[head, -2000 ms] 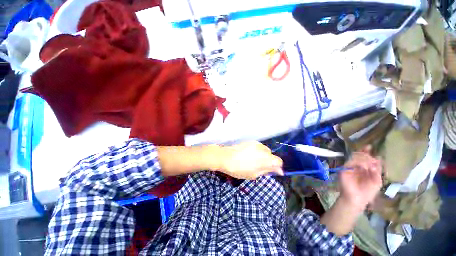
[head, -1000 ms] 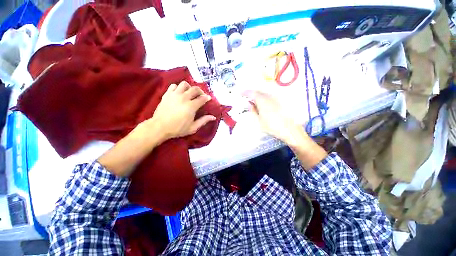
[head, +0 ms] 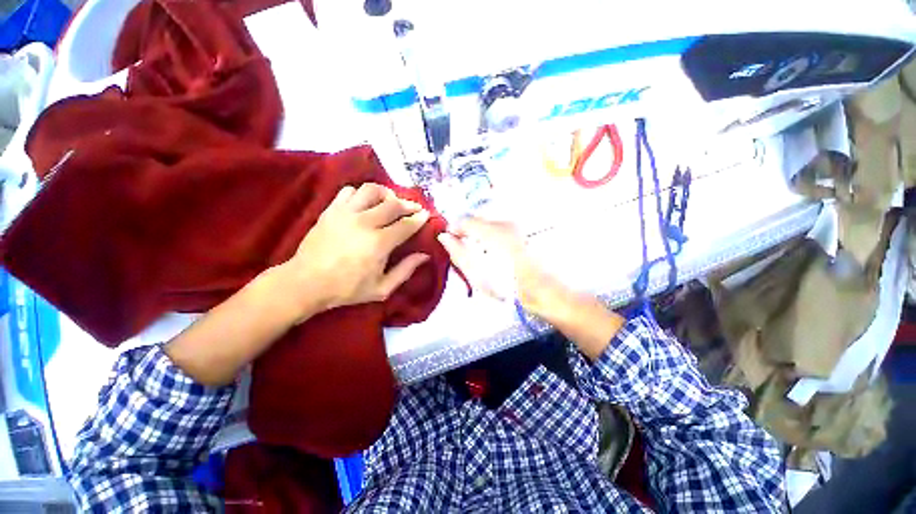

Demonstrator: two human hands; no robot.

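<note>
The dark red garment piece point(head: 211, 216) lies bunched on the machine table left of the needle, with a rounded part hanging over the front edge. My left hand point(head: 347, 246) is on top of it, fingertips close to the presser foot, holding the cloth down with the thumb spread. My right hand point(head: 492, 261) is at the cloth's right edge, with thumb and fingertips closed on the red edge just in front of the needle area. A narrow red tail hangs beside these fingertips. The presser foot and needle point(head: 427, 173) are partly hidden and blurred.
The white sewing machine point(head: 623, 75) spans the back. Scissors with red and yellow handle loops point(head: 599, 158) lie right of the needle. A blue cord point(head: 648, 201) and small dark tool point(head: 680, 198) lie farther right. Khaki pieces point(head: 804, 311) are heaped at right.
Both hands came from above the lap to the table. The left settled on the red cloth; the right then moved left to its edge. The blue cord left the hands.
</note>
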